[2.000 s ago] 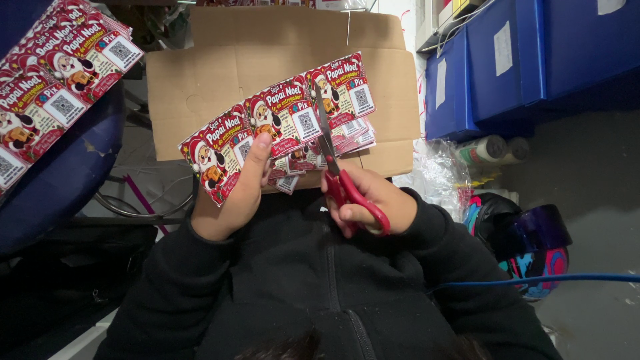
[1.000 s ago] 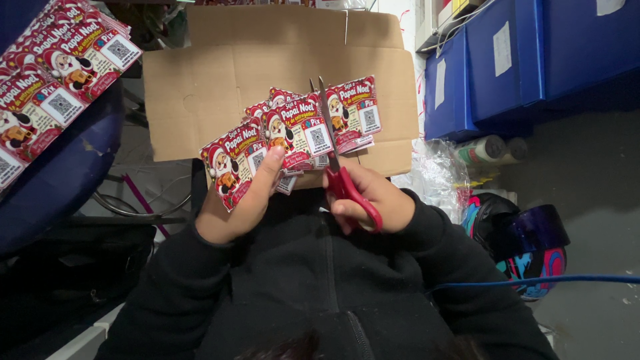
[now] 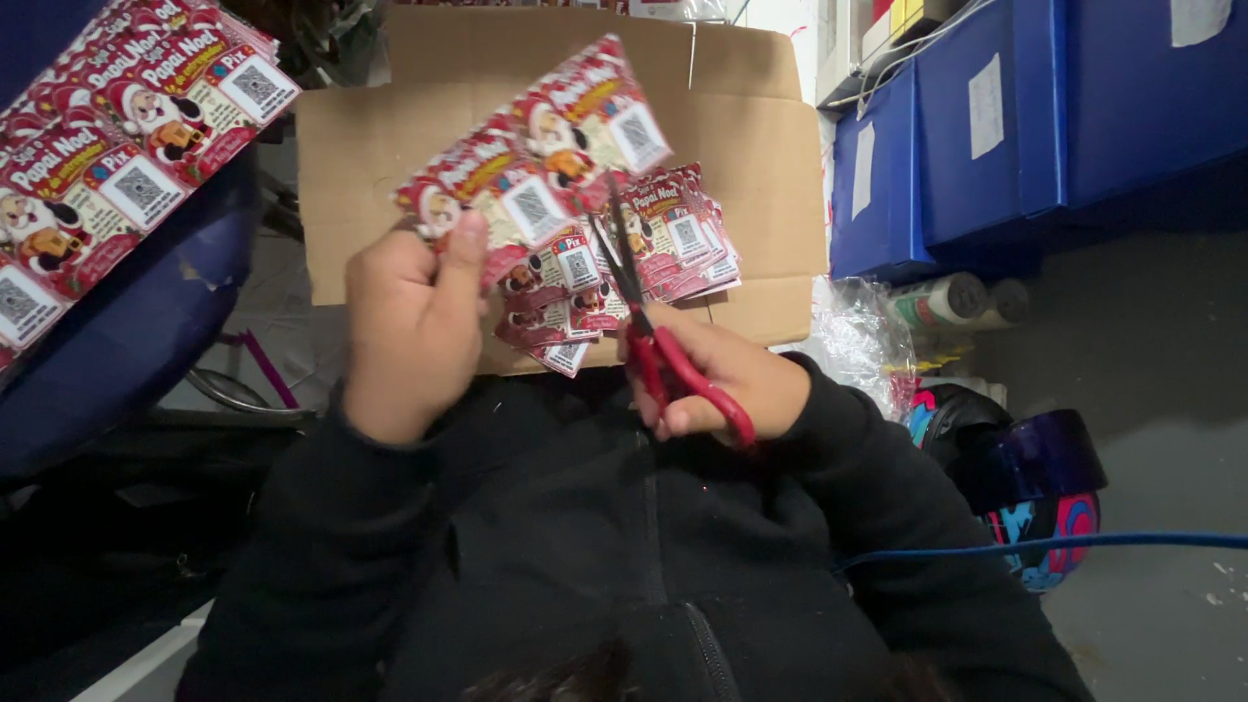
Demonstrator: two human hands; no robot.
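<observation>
My left hand (image 3: 414, 327) pinches the lower left end of a printed Santa card strip (image 3: 531, 156), which shows two cards side by side and is tilted up to the right, slightly blurred. In my right hand (image 3: 717, 375) is a pair of scissors with red handles (image 3: 697, 385); the dark blades point up and stand a little apart, their tips close to the strip's lower edge. Beneath the strip, a loose pile of separate Santa cards (image 3: 673, 234) lies on a flattened cardboard sheet (image 3: 760, 195). The pile is partly hidden by the strip and the scissors.
Uncut card sheets (image 3: 146, 127) are stacked at the left on a dark blue rounded surface (image 3: 185, 283). Blue boxes (image 3: 985, 127) stand at the upper right. Clear plastic wrap (image 3: 858, 322), a colourful helmet-like object (image 3: 1038, 507) and a blue cable (image 3: 1024, 549) are at the right.
A strip of three cards was in my left hand two seconds ago; now it shows two. My left hand has moved left, and the strip is raised away from the pile.
</observation>
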